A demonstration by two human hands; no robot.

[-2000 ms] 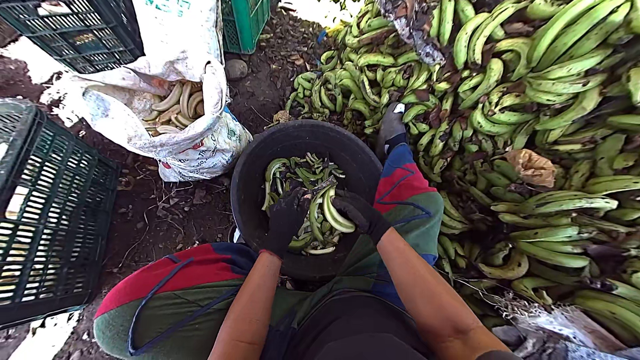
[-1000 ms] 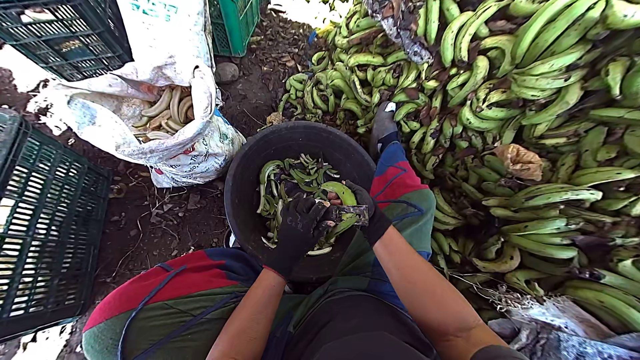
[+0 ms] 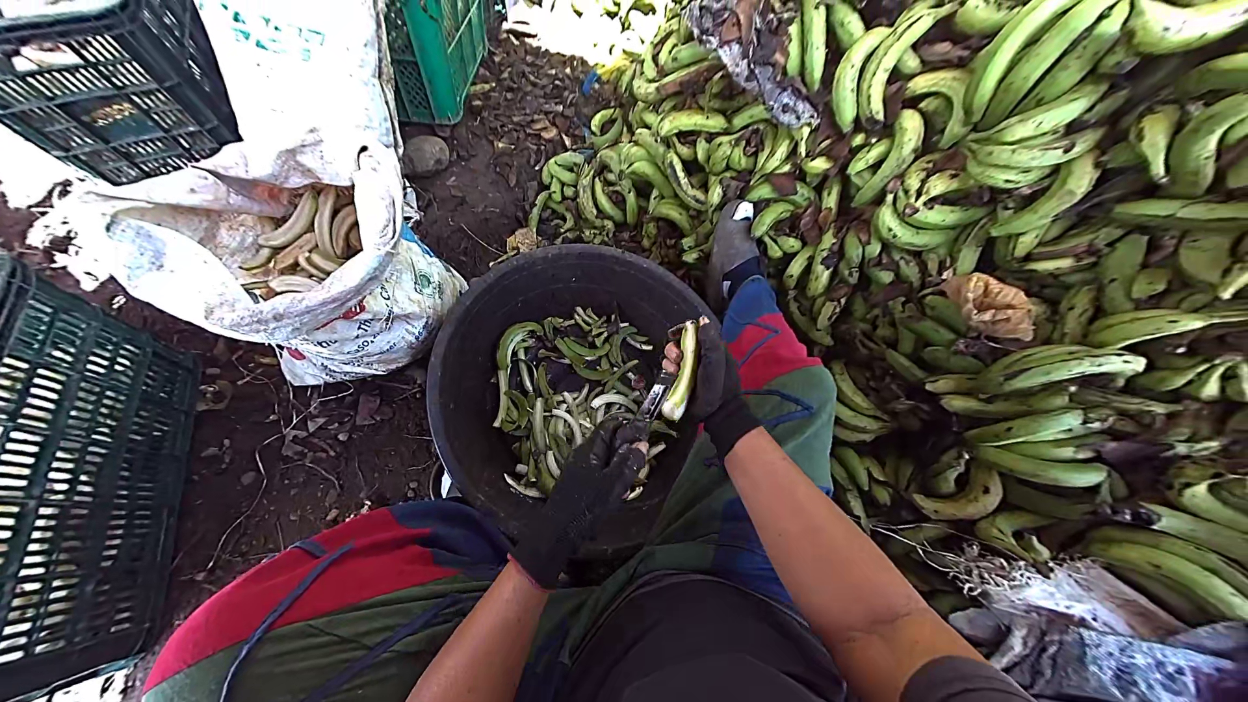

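Observation:
My left hand (image 3: 585, 487), in a dark fingerless-tipped glove, grips a small knife (image 3: 655, 398) with its blade pointing up and right. The blade lies against a partly peeled green plantain (image 3: 684, 372), whose pale flesh shows along one side. My right hand (image 3: 712, 375), gloved the same way, holds that plantain upright over the right side of a black tub (image 3: 458, 390). Strips of green peel (image 3: 575, 385) lie in the tub, under and beyond both hands. The tub stands between my knees.
A large heap of green plantains (image 3: 1043, 370) spreads along the right. At the left stand a white sack (image 3: 380, 302) holding peeled plantains (image 3: 317, 239), a dark green crate (image 3: 88, 468), and another crate (image 3: 117, 88) above. A green crate (image 3: 439, 58) and a stone (image 3: 425, 155) are farther back.
My right hand has moved up and right, holding the plantain more upright. Pale flesh now shows on it, where green skin showed a second ago. My left hand has shifted down from it.

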